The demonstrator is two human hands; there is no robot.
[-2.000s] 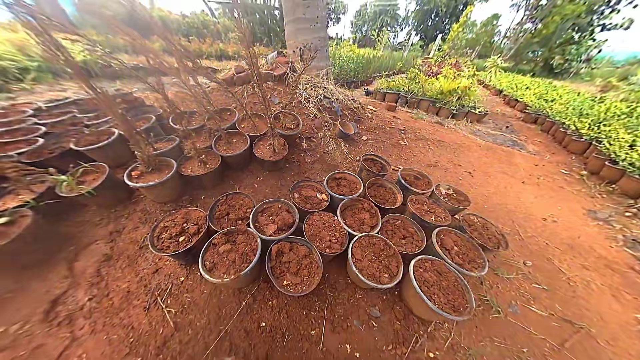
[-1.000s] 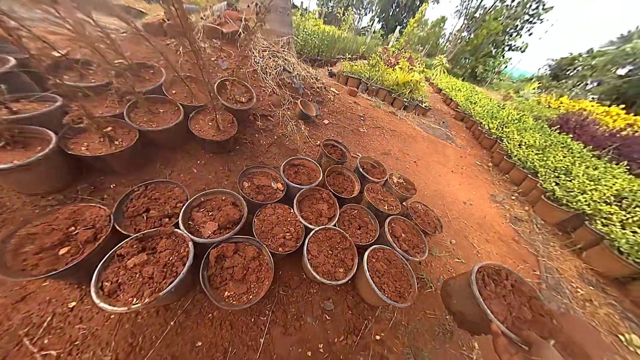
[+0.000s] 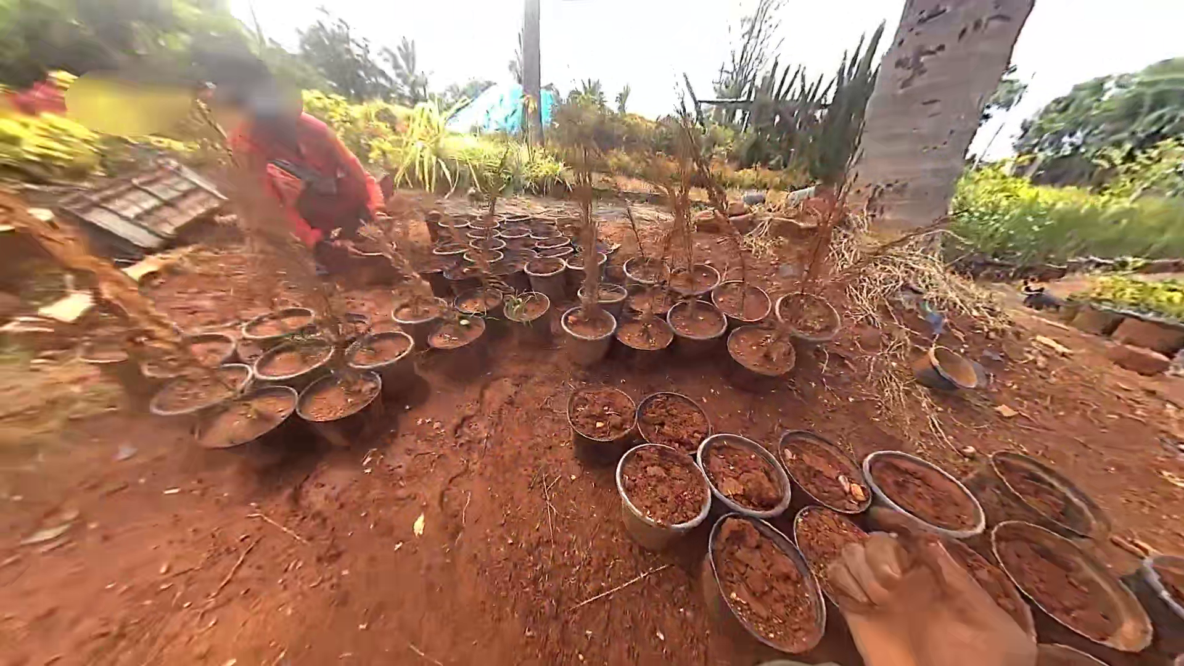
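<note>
Near the lower right corner, my right hand (image 3: 925,601) reaches over a group of round pots with its fingers bent. Whether it grips a pot rim is not plain. Beside its fingers stands a pot of reddish-brown soil (image 3: 766,583). Touching pots spread behind and around it, among them a soil-filled pot (image 3: 663,486), another pot (image 3: 743,474) and a wide pot (image 3: 927,495). Right of the hand is a tilted-looking pot (image 3: 1064,583) with soil inside. My left hand is out of view.
Pots with thin, dry-looking plants (image 3: 589,328) stand behind; more potted plants (image 3: 340,398) are at left. A person in red (image 3: 310,180) bends beside them. A tree trunk (image 3: 939,111), dry roots or straw (image 3: 911,277) and a small pot on its side (image 3: 953,368) lie to the right.
The view has swung left, bringing the person in red into sight. A second ago a hand held a soil-filled pot at the lower right; now my right hand is over the grouped pots.
</note>
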